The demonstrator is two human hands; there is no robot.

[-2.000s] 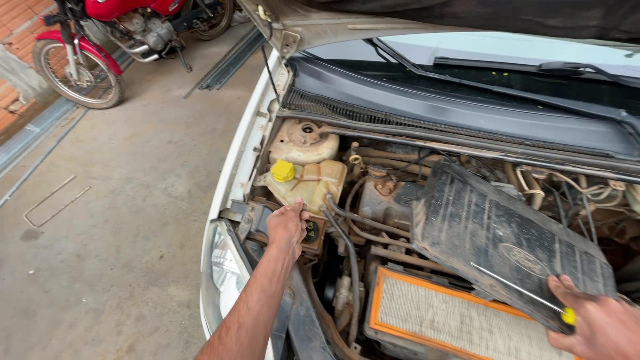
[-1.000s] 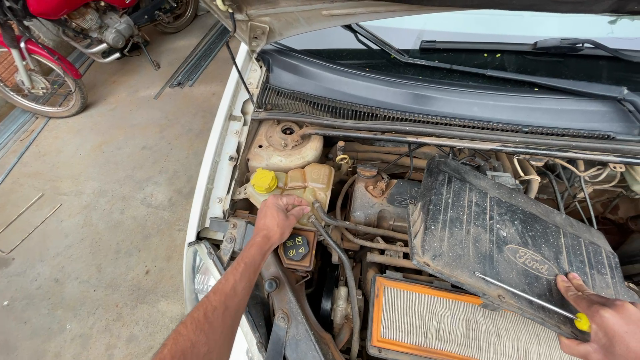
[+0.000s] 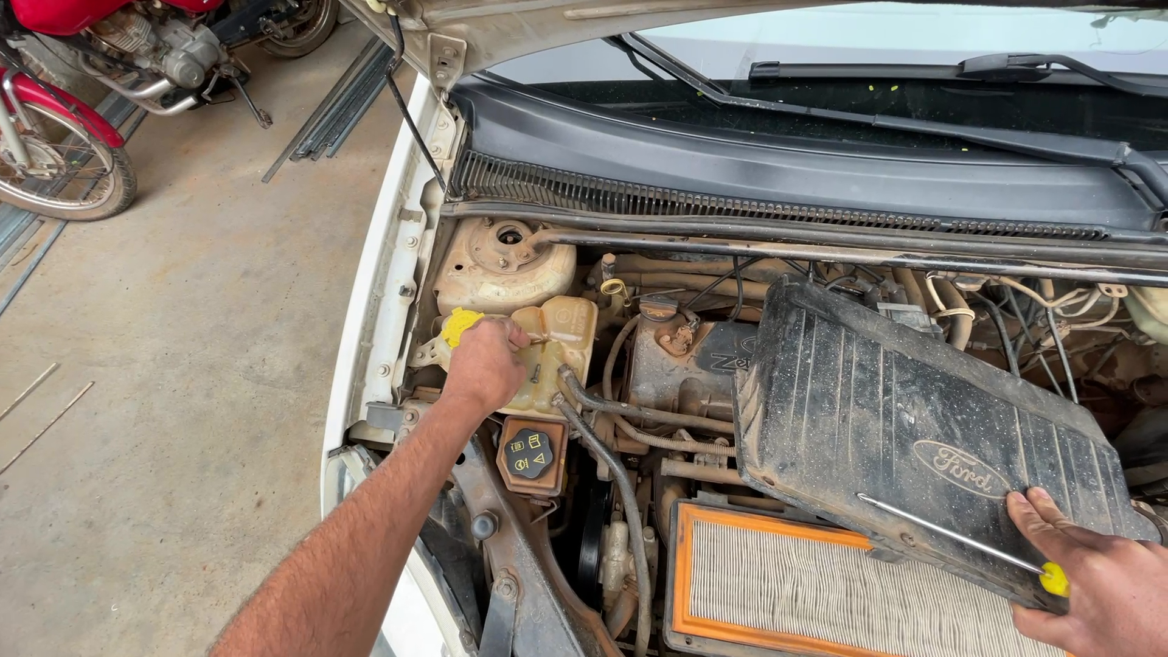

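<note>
My left hand point(image 3: 485, 365) is over the coolant expansion tank point(image 3: 570, 328), close beside its yellow cap point(image 3: 459, 326); its fingertips are partly hidden. A small screw point(image 3: 536, 372) shows on the tank by the hand. My right hand point(image 3: 1086, 575) holds a screwdriver point(image 3: 958, 532) by its yellow handle, shaft pointing left, and its fingers also rest on the black plastic air filter housing cover point(image 3: 867, 392). That cover lies tilted over the engine. Below it, the pleated air filter point(image 3: 794, 584) with an orange rim sits exposed.
Black coolant hoses point(image 3: 630, 484) run beside the power steering reservoir cap point(image 3: 528, 453). The hood prop rod point(image 3: 415, 128) stands at the left fender. Wiper arms point(image 3: 894, 120) lie above the cowl. A red motorcycle point(image 3: 100, 119) and metal bars point(image 3: 338, 100) are on the floor at left.
My left hand has moved from the front of the coolant tank up toward its yellow cap. My right hand stays on the cover with the screwdriver.
</note>
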